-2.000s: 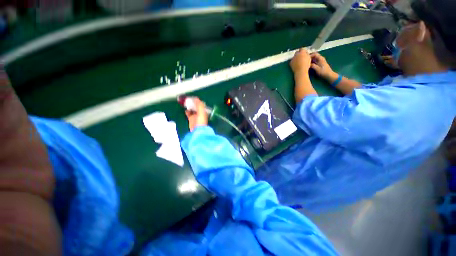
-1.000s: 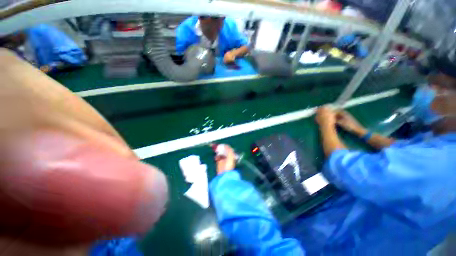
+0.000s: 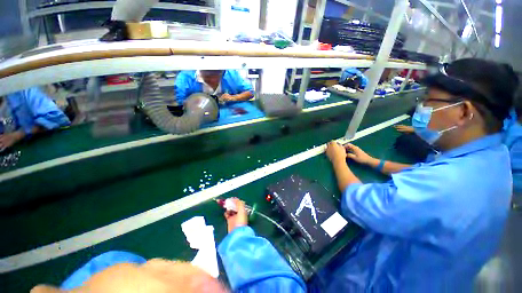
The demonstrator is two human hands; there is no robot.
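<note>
My right hand (image 3: 236, 215) is shut on the dispensing syringe (image 3: 229, 204), its red front end pointing left towards the white rail. A thin pale air hose (image 3: 269, 218) runs from its rear towards the black controller box (image 3: 309, 212), which shows a red light. A white folded tissue (image 3: 199, 237) lies on the green bench left of my right forearm. My left hand (image 3: 143, 277) is large, close to the camera and cut off by the bottom edge; its fingertips and anything in it are hidden.
A white rail (image 3: 137, 214) separates the bench from the green conveyor (image 3: 114, 186). White specks (image 3: 203, 182) and dark lumps lie on the belt. A person in blue (image 3: 423, 200) works close on the right. Other people sit opposite near a grey duct (image 3: 171, 117). A slanted post (image 3: 378, 68) rises from the rail.
The view has tilted up, showing the far side and shelf. My left hand has dropped from the left side to the bottom edge. My right hand still holds the syringe by the rail.
</note>
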